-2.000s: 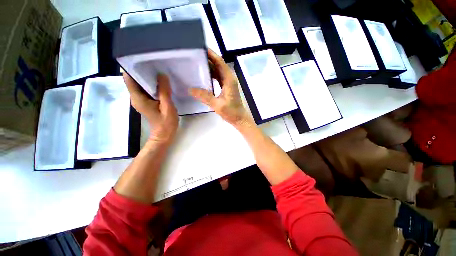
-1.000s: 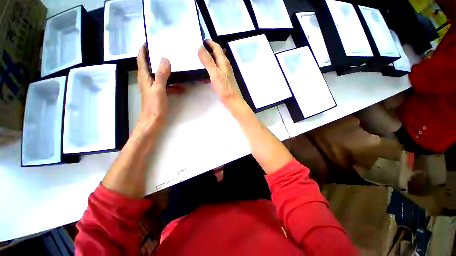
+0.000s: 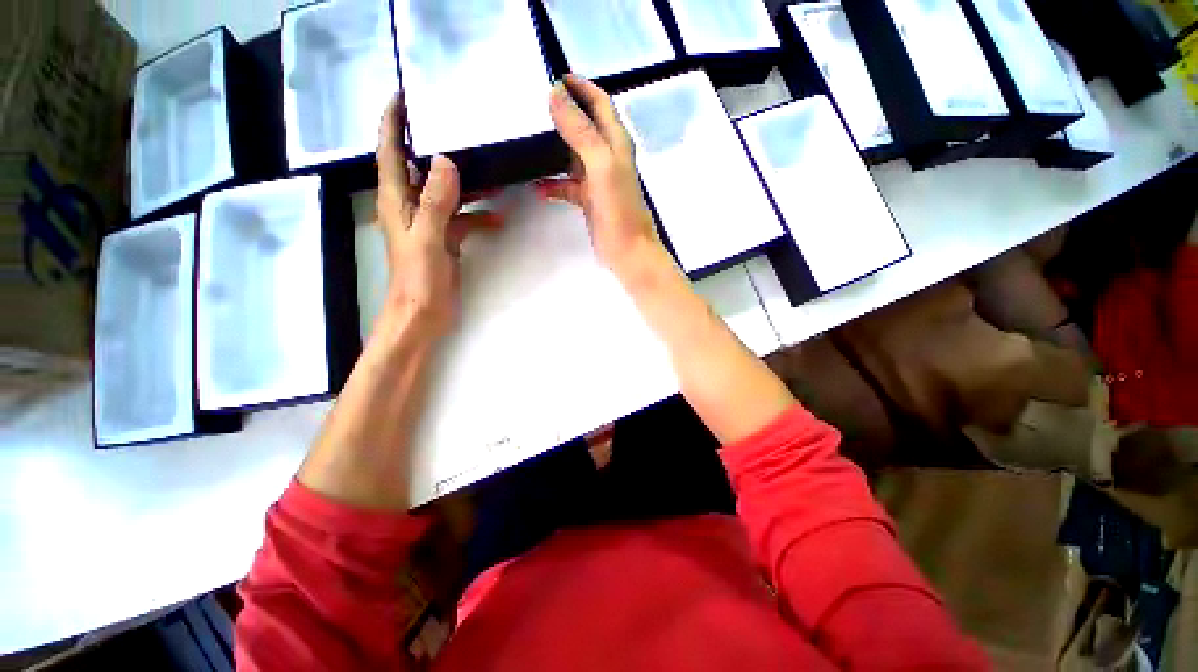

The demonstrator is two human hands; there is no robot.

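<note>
A black box with a white inner tray (image 3: 476,72) lies at the top centre, its far end cut off by the picture's edge. My left hand (image 3: 421,230) is at its near left corner, fingers along the side. My right hand (image 3: 602,171) is at its near right corner, fingertips against the black side. Both hands hold the box between them. A filled box (image 3: 338,82) lies directly to its left, and another (image 3: 696,171) lies beside my right hand.
More filled boxes stand at the left (image 3: 263,292) and right (image 3: 825,197) on the white table (image 3: 526,355). A brown carton (image 3: 59,171) stands at the left end. Open cartons and brown paper (image 3: 920,341) lie below the table; a person's red sleeve (image 3: 1143,341) shows at the right.
The box was first held tilted above the table, then moved away from me to the back row, white side up. My hands moved with it. The person at the right has shifted.
</note>
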